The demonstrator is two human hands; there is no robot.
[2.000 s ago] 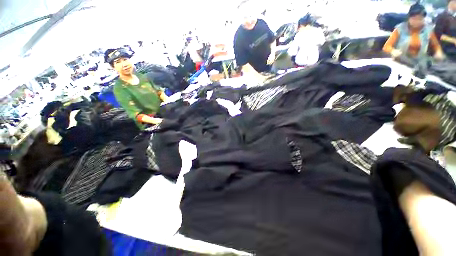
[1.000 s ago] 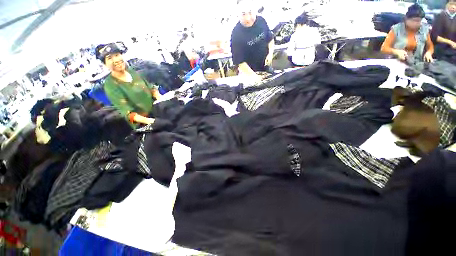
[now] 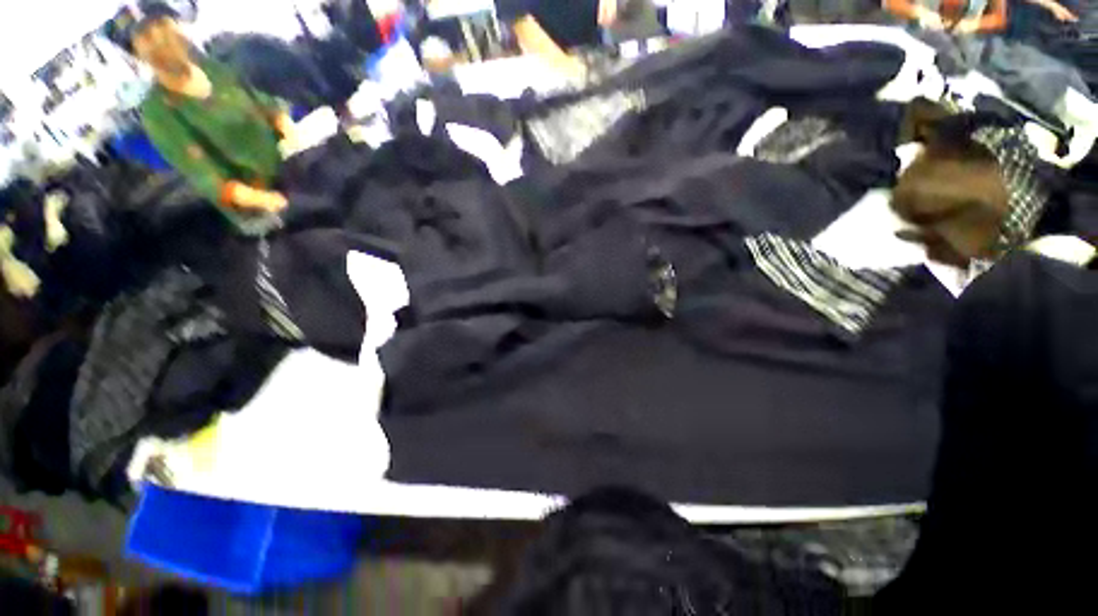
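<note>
A large black garment [image 3: 650,397] lies spread over the table in front of me, its lower edge near the table's front edge. Plaid lining [image 3: 819,283] shows at its right, and a small patterned strip shows near its middle. Neither of my hands is in view. A dark shape, perhaps my sleeve or dark cloth, fills the right edge, and another dark, blurred shape rises at the bottom centre. The picture is blurred.
White table covering [image 3: 307,421] shows at the left. A brown cloth bundle [image 3: 957,199] lies at the right. Dark and plaid garments [image 3: 145,349] are heaped at the left. A blue bin [image 3: 241,535] is under the table edge. A person in green [image 3: 217,138] stands across; others are behind.
The view has tilted downward, showing the table's front edge and more of the blue bin. My forearms, seen two seconds ago, are out of view. The black garment lies much as before.
</note>
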